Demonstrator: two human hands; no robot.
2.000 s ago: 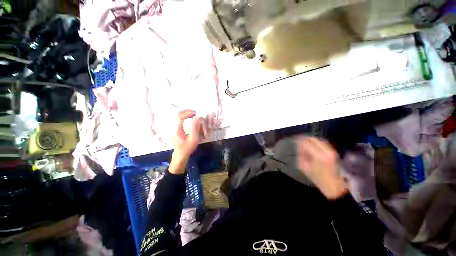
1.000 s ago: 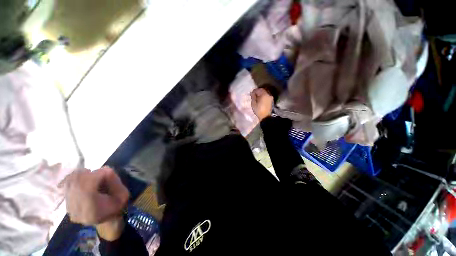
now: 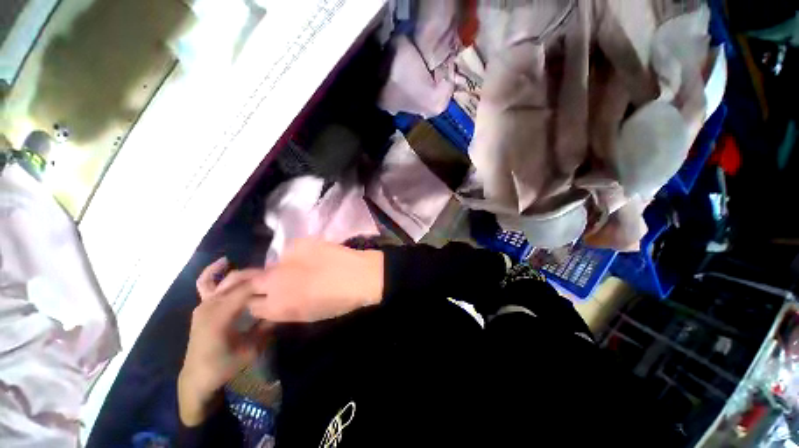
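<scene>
My right hand [image 3: 320, 282] is in front of my lap, its fingers meeting my left hand [image 3: 215, 337], whose fingers are bent and blurred. A small pale pink cut piece [image 3: 320, 210] shows just beyond my right hand and runs behind it; it seems held there, but the grip is hidden. Whether my left hand holds anything cannot be told. Another pink piece [image 3: 410, 188] lies to the right of it. The large pale pink panel [image 3: 44, 289] lies on the white machine table [image 3: 188, 197] at the left.
The sewing machine head [image 3: 96, 74] is at the upper left, cut off by the picture edge. A large heap of mauve-pink cloth [image 3: 547, 105] with rounded white parts stands at the right. Blue crates [image 3: 574, 267] are under and beside it. A metal rack [image 3: 701, 350] is at the lower right.
My right hand has come back left from the pink pieces and now meets my left hand. A pink piece now shows beside them. My left hand has moved right, off the table's edge.
</scene>
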